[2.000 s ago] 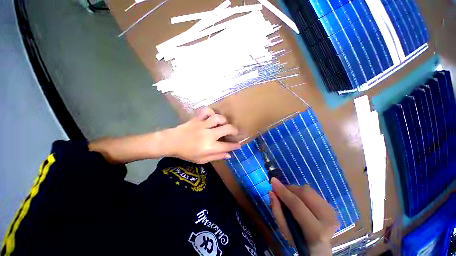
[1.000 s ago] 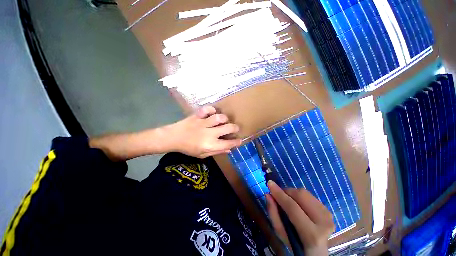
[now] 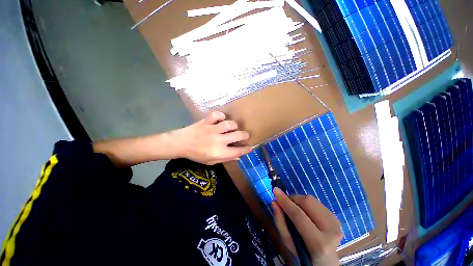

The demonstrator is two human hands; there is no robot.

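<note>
A blue solar panel [image 3: 324, 166] with thin silvery lines lies on the brown bench in front of me. My right hand [image 3: 308, 223] holds a dark soldering iron [image 3: 295, 240] like a pen, its metal tip over the panel near the upper left short edge. A thin ribbon [image 3: 285, 132] runs along that edge. My left hand [image 3: 218, 139] rests at the panel's upper left corner, fingers bent, fingertips at the ribbon's end. Whether the fingers pinch the ribbon is too small to tell. A white strip [image 3: 355, 242] lies at the panel's opposite short edge.
A heap of white strips [image 3: 233, 57] with thin ribbons lies beyond my left hand. A panel stack with white bands [image 3: 381, 47] and a darker stack [image 3: 441, 150] rest on teal mats. White strips [image 3: 391, 176] lie between panel and dark stack. A blue tray [image 3: 446, 244] is lower right.
The iron's tip and my right hand have shifted slightly left over the panel. My left hand has stayed at the panel's corner. The whole view has shifted a little.
</note>
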